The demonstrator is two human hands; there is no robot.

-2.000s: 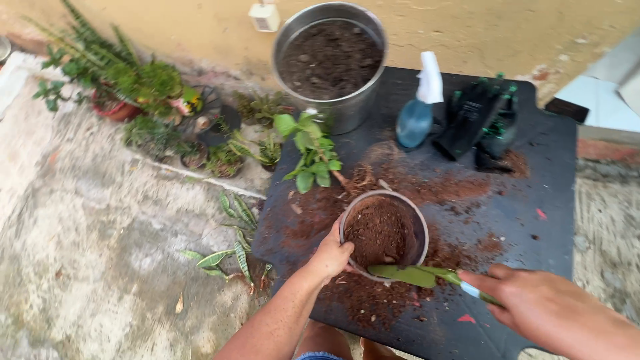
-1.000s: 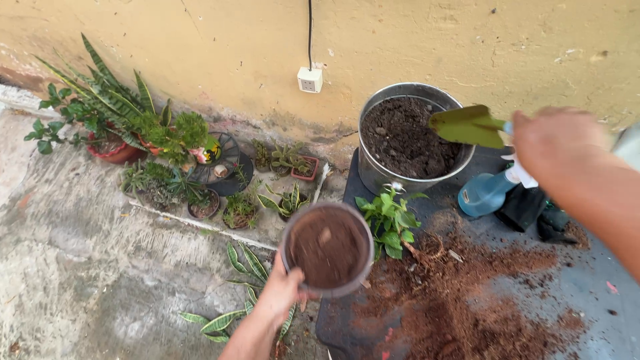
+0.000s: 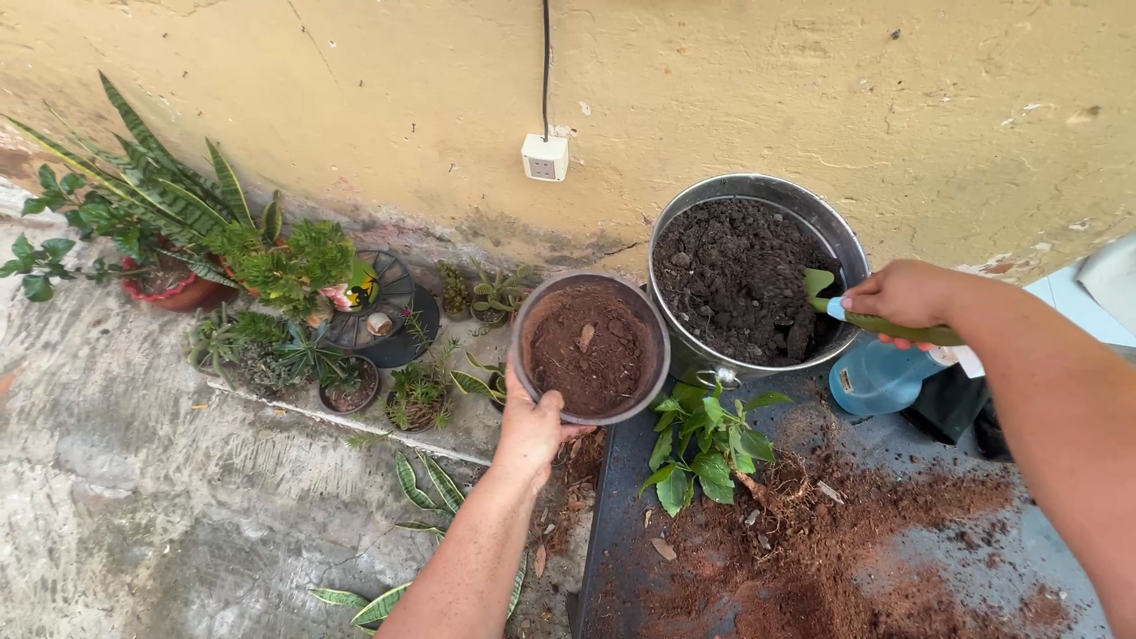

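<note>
My left hand (image 3: 532, 422) grips a round plastic pot (image 3: 657, 355) by its lower left rim; reddish-brown soil (image 3: 590, 351) fills much of it. My right hand (image 3: 901, 302) is closed around the handle of a green garden trowel (image 3: 821, 282), whose blade is partly sunk in the dark soil (image 3: 737, 266) of a metal bucket (image 3: 670, 209). The pot is held just left of the bucket. In front of the bucket, a leafy plant with bare roots (image 3: 710, 448) lies on the dark table (image 3: 608, 532).
Reddish soil (image 3: 799, 568) is scattered over the table. A blue spray bottle (image 3: 874, 377) and black plastic items (image 3: 945, 404) stand right of the bucket. Potted plants (image 3: 186, 288) line the yellow wall (image 3: 426, 80), which carries a power outlet (image 3: 544, 158) with a cable.
The trowel has gone from the pot's rim into the bucket's soil with my right hand. My left hand has lifted the pot off the table and brought it beside the bucket. The view has shifted.
</note>
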